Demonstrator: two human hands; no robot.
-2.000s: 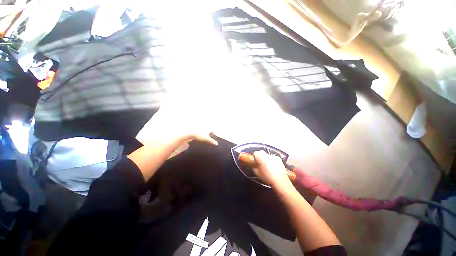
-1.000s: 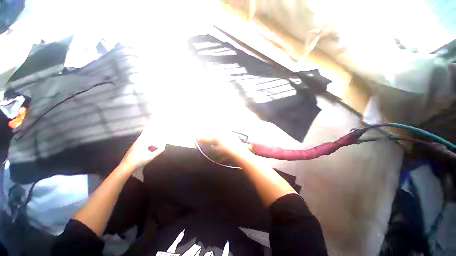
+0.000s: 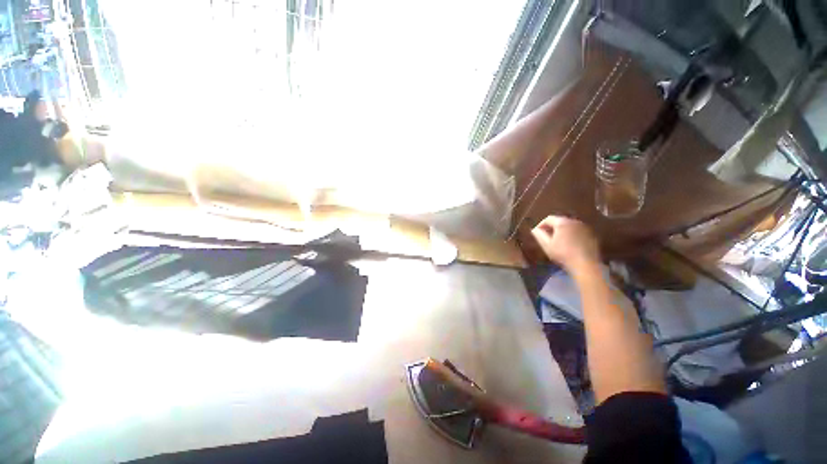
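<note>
The steam iron (image 3: 444,399) rests on the pale cloth-covered table (image 3: 453,313), with its red-wrapped hose (image 3: 530,422) trailing right. My right hand (image 3: 567,241) is away from the iron, reached out past the table's right end, below and left of a clear cup (image 3: 621,186). Its fingers are curled; whether it holds something small cannot be made out. A black cut piece (image 3: 299,448) lies at the near table edge, cut off by the picture's bottom. My left hand is out of the picture.
A second black panel (image 3: 236,288), striped by sun, lies at the far table side below the bright window (image 3: 308,82). A small white item (image 3: 443,247) sits at the far edge. Brown sheeting (image 3: 580,154), dark cables and cloth heaps crowd the right side.
The view has swung right. My right hand has let go of the iron and moved out to the right. My left hand has left the picture. The cup now shows.
</note>
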